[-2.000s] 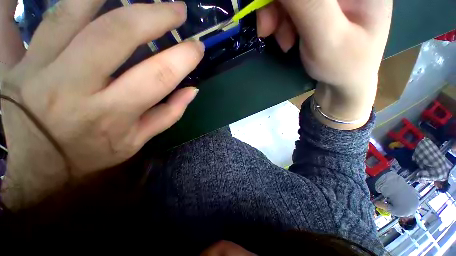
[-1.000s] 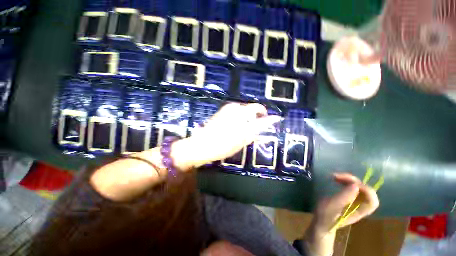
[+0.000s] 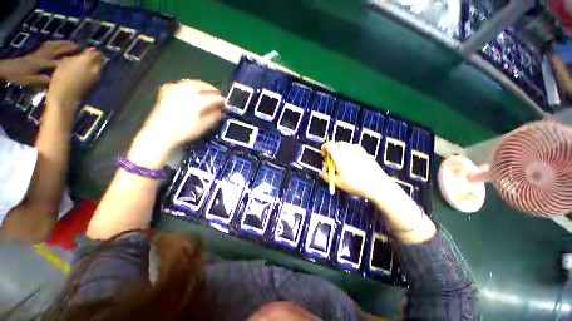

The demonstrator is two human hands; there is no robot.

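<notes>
The black blister tray (image 3: 287, 148) lies in front of me with rows of blue-edged front housings (image 3: 291, 222), each with a dark window in a cream frame. My right hand (image 3: 351, 166) is over the middle of the tray and holds the yellow tweezers (image 3: 331, 170), whose tips are too small to make out. My left hand (image 3: 185, 113) is blurred above the tray's upper left edge, fingers bent towards the tray. I cannot tell whether it holds anything.
A pink fan (image 3: 533, 170) on a round base stands right of the tray. Another person's hands (image 3: 72, 69) work over a second tray (image 3: 135, 69) at the upper left. A shelf or rack (image 3: 464, 56) is at the upper right. A red object (image 3: 75, 226) is at the lower left.
The view has shifted, and the other person's hands now show. My left hand has moved off the lower row to the tray's left end. My right hand has moved with the tweezers onto the tray.
</notes>
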